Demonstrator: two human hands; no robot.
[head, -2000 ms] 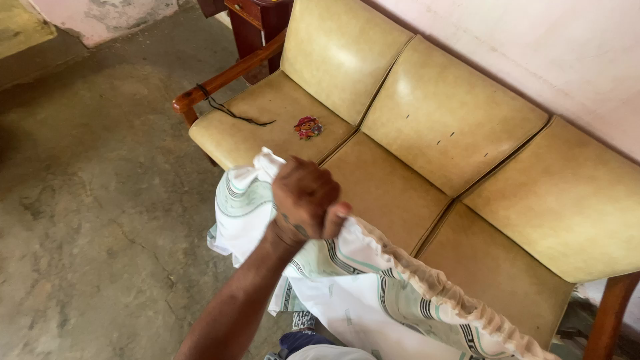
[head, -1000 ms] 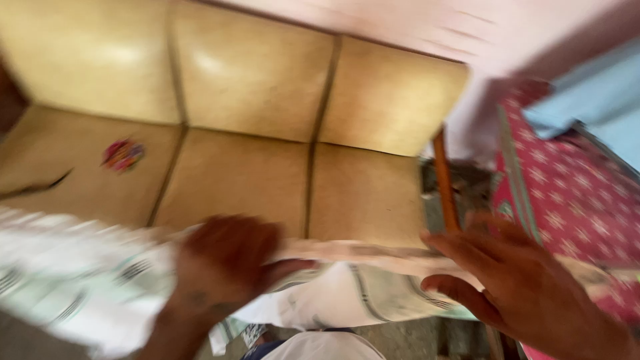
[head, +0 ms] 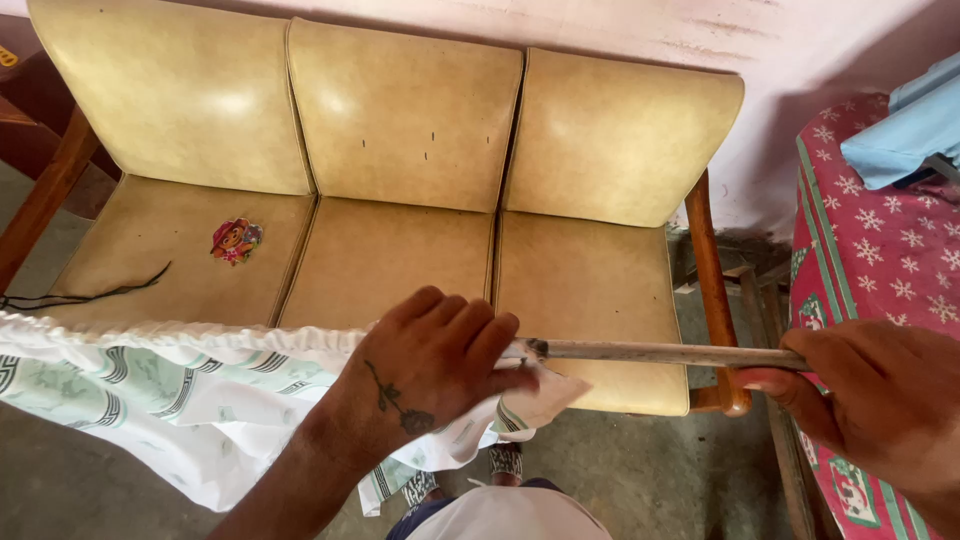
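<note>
A white curtain with green and black patterned bands hangs gathered on a thin wooden rod, held level in front of a sofa. My left hand is closed around the gathered curtain top near the curtain's right end, where the cloth edge dangles loose. To the right of it the rod is bare, and my right hand grips that bare part, its thumb along the near side. The rod's left end is out of view.
Behind the rod stands a tan vinyl sofa with wooden arms; a cartoon sticker and a dark cord lie on its left seat. At right, a table with a red snowflake cloth bears light-blue fabric.
The view has swung right since the oldest frame. My right hand, spread beside the rod a second ago, is now closed on it. A bare length of rod now shows between my hands.
</note>
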